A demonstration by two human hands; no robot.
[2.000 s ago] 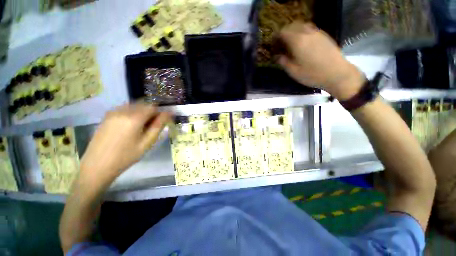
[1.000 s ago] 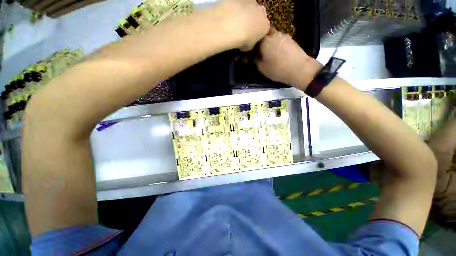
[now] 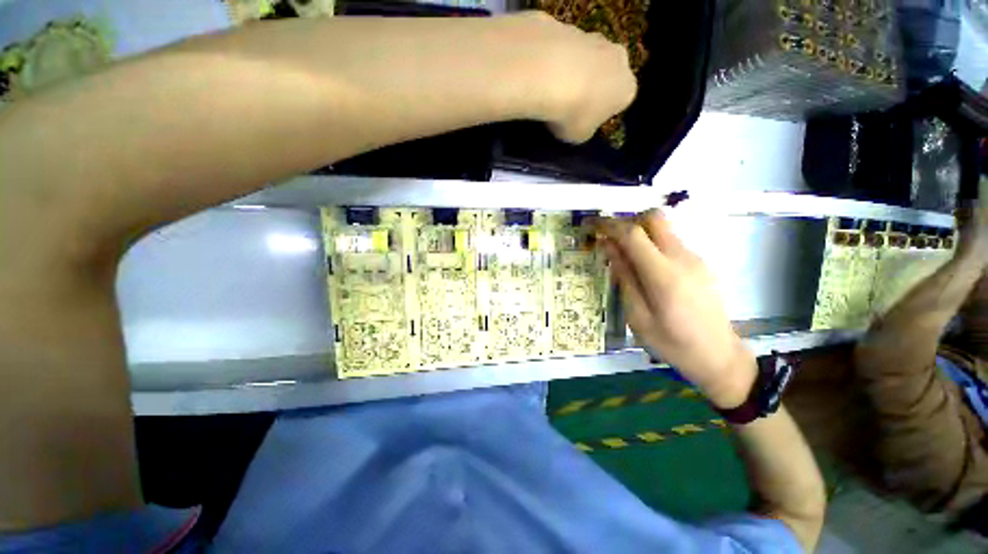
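Note:
Several narrow cream printed circuit boards (image 3: 444, 314) lie side by side in the conveyor rails, with black components (image 3: 445, 216) at their far edge and yellow blocks just below. My right hand (image 3: 674, 294), with a maroon strap on its wrist, has its fingertips at the far end of the rightmost board. An orange-brown part shows at these fingertips, so a toroidal inductor seems pinched there. My left hand (image 3: 585, 81) is over the coil bin (image 3: 680, 108), back of the hand up, beside the orange coils (image 3: 614, 22). Its fingertips are hidden, and what they hold cannot be seen.
Pale metal conveyor rails (image 3: 260, 398) run in front of and behind the boards. Stacked clear trays (image 3: 807, 54) stand right of the coil bin. More boards (image 3: 850, 279) lie further right, by another person's arm (image 3: 921, 314). My left forearm covers much of the bench.
My right hand has moved from the coil bin down to the rightmost board. My left hand has stayed at the bin, shifted slightly right. The view has shifted.

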